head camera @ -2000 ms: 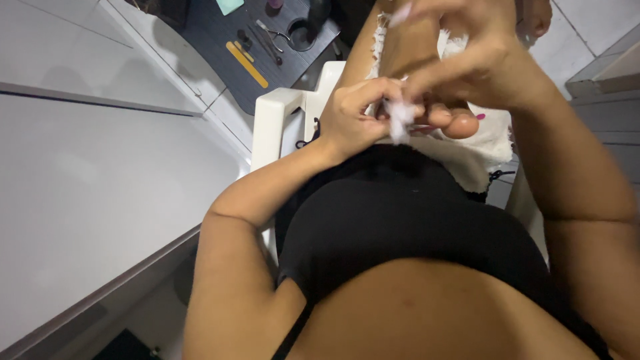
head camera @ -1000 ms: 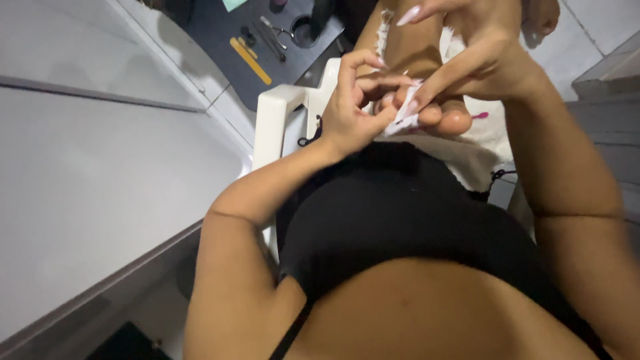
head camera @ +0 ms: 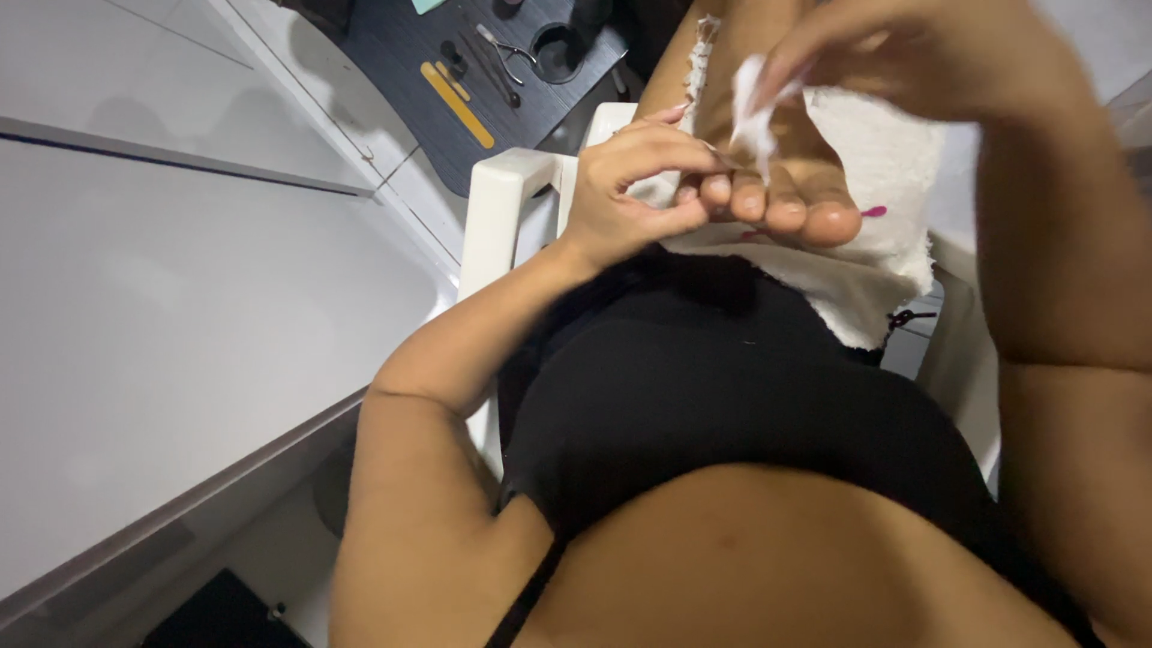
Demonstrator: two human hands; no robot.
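Note:
A bare foot (head camera: 814, 180) rests on a white towel (head camera: 891, 153) over the lap, its toes pointing down toward the body. My left hand (head camera: 643, 180) pinches at the smallest toes, thumb below and fingers above. A blurred piece of white cotton or tissue (head camera: 754, 112) is between the fingertips of my right hand (head camera: 864, 63), above the middle toes, its lower end near them. Magenta marks (head camera: 873, 211) show on the towel beside the big toe.
A dark side table (head camera: 387, 72) at the upper left bears yellow nail files (head camera: 463, 108), cuticle nippers (head camera: 513, 54), a slim dark tool (head camera: 490, 67) and a round black dish (head camera: 558, 52). A white plastic chair's armrest (head camera: 490, 198) stands left of the foot.
My right hand has lifted away from the toes with the white piece, which was at the small toes between both hands earlier. My left hand stays at the small toes.

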